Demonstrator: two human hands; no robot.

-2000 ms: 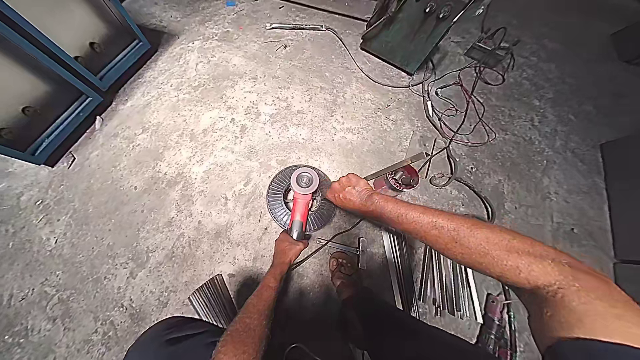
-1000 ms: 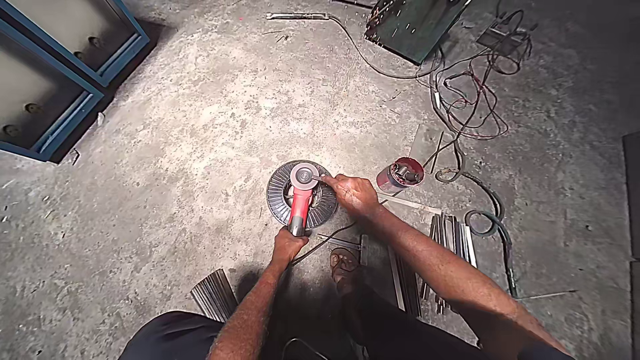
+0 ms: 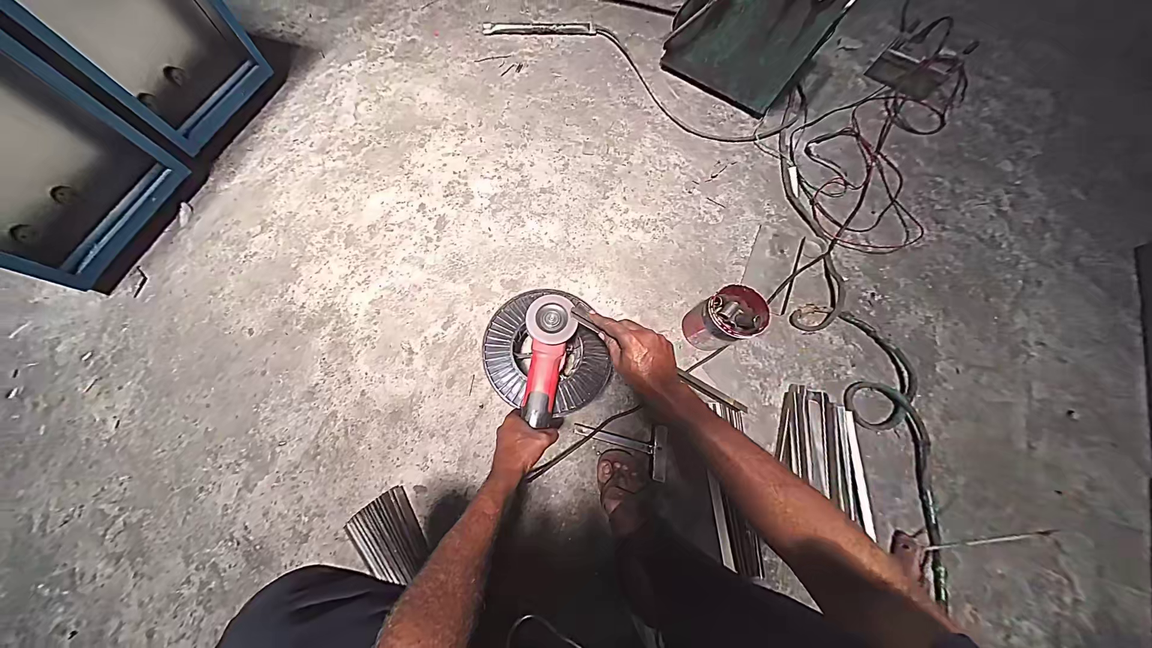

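Observation:
My left hand (image 3: 525,445) grips the dark rear end of a red angle grinder (image 3: 544,367), whose round disc (image 3: 552,319) faces up. Beneath the grinder lies a round, ribbed dark metal piece (image 3: 504,360) with an open centre. My right hand (image 3: 643,355) holds a small, flat dark metal piece (image 3: 589,317), its tip at the right edge of the disc. Whether the disc is turning cannot be told. A dark cord (image 3: 589,438) runs from near my left hand to the right.
A red can (image 3: 706,326) of small metal parts stands right of my right hand. Metal strips (image 3: 814,441) lie by my right forearm, more (image 3: 389,535) by my left knee. Tangled cables (image 3: 868,193), a green metal box (image 3: 751,49) and blue-framed panels (image 3: 211,117) lie farther off.
The can at the right, tilted beside my right hand two seconds ago, now stands farther from that hand. My right forearm has swung downward in view. My left hand stays on the grinder.

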